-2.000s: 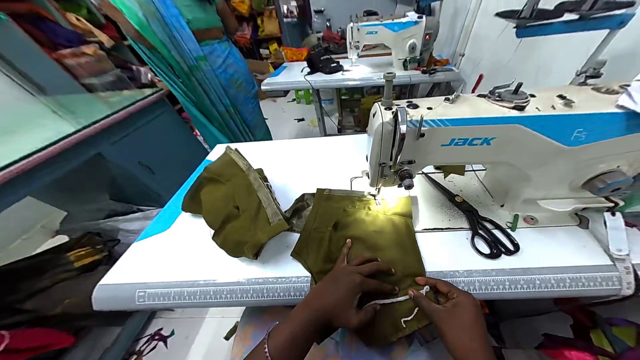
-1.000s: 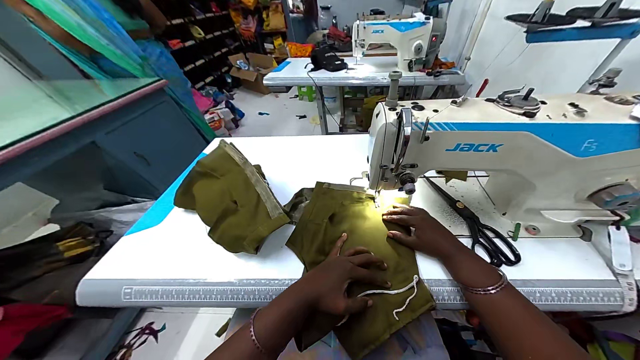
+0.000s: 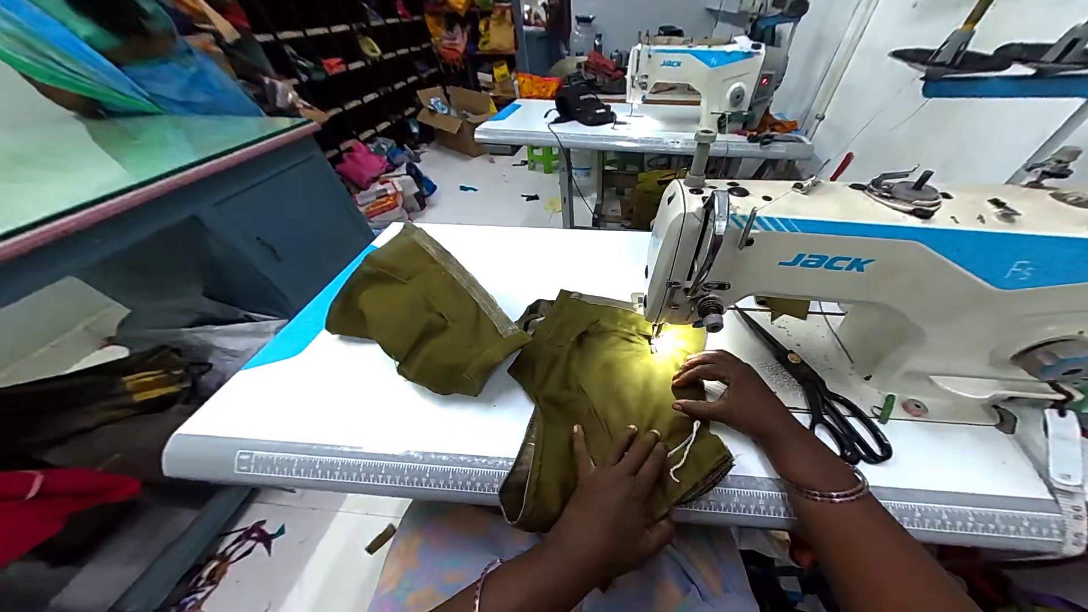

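Note:
Olive green fabric [image 3: 595, 365] lies under the needle area of a white and blue Jack sewing machine [image 3: 850, 255], lit by its lamp. My left hand [image 3: 616, 493] rests flat on the fabric near the table's front edge, fingers spread. My right hand [image 3: 735, 395] touches the fabric's right edge beside the needle, thumb and fingers apart. A white cord [image 3: 684, 450] lies on the cloth between both hands. Another olive fabric piece [image 3: 416, 314] lies at the left, meeting the first. Black-handled scissors [image 3: 820, 391] lie on the machine bed, right of my right hand.
The white sewing table [image 3: 340, 416] has a ruler strip [image 3: 365, 472] along its front edge. A glass-topped counter [image 3: 161, 178] stands at the left, with a person behind it. Farther back are a second sewing machine [image 3: 697, 72] on a table and a cardboard box [image 3: 459, 119].
My right hand has moved from the white cord up to the fabric beside the needle, then slightly down along its right edge. The fabric at the front has shifted.

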